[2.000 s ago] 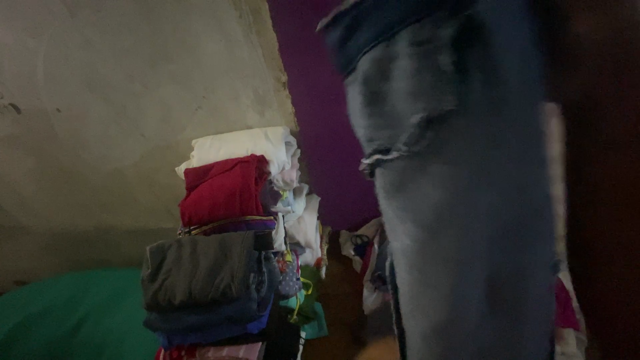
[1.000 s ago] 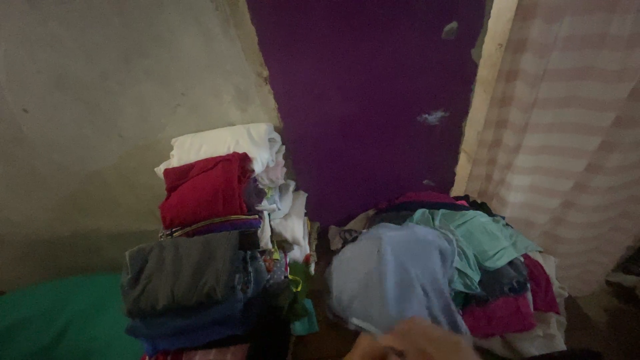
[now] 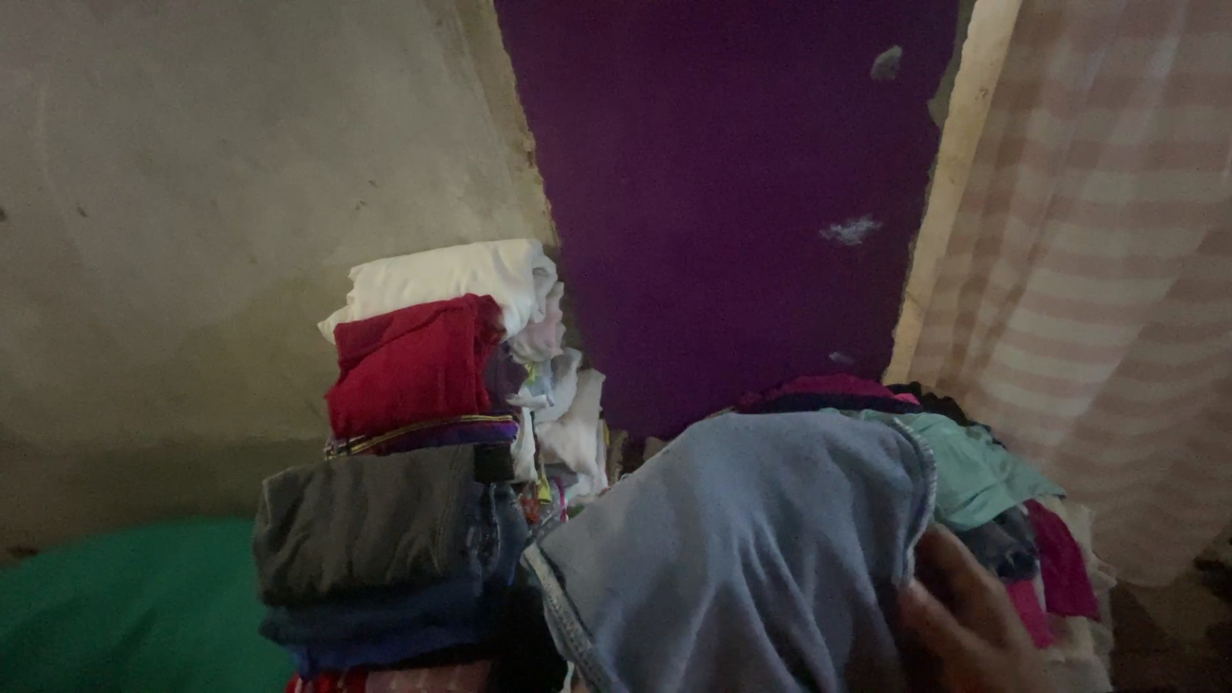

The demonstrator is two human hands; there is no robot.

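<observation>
A blue-grey cloth garment (image 3: 751, 539) with a stitched edge spreads across the lower middle of the head view. My right hand (image 3: 972, 616) is at its right edge, fingers against the fabric and slightly blurred; whether they grip it is unclear. My left hand is not visible. Behind the garment on the right lies a loose heap with a mint-green cloth (image 3: 982, 467) and a magenta cloth (image 3: 1064, 568). To the left rises a stack of folded clothes: white cloth (image 3: 443, 274) on top, red cloth (image 3: 414, 366) below it, then dark grey folded trousers (image 3: 366, 525) over blue ones.
A green rounded surface (image 3: 125, 606) is at the lower left. Behind the clothes stand a bare plastered wall (image 3: 241, 173) and a purple panel (image 3: 722, 212) with chipped spots. A striped curtain (image 3: 1088, 289) hangs at the right.
The denim garment that filled the right side two seconds ago is out of view. The blue-grey garment, lower on the right heap one second ago, now stands higher and more spread out.
</observation>
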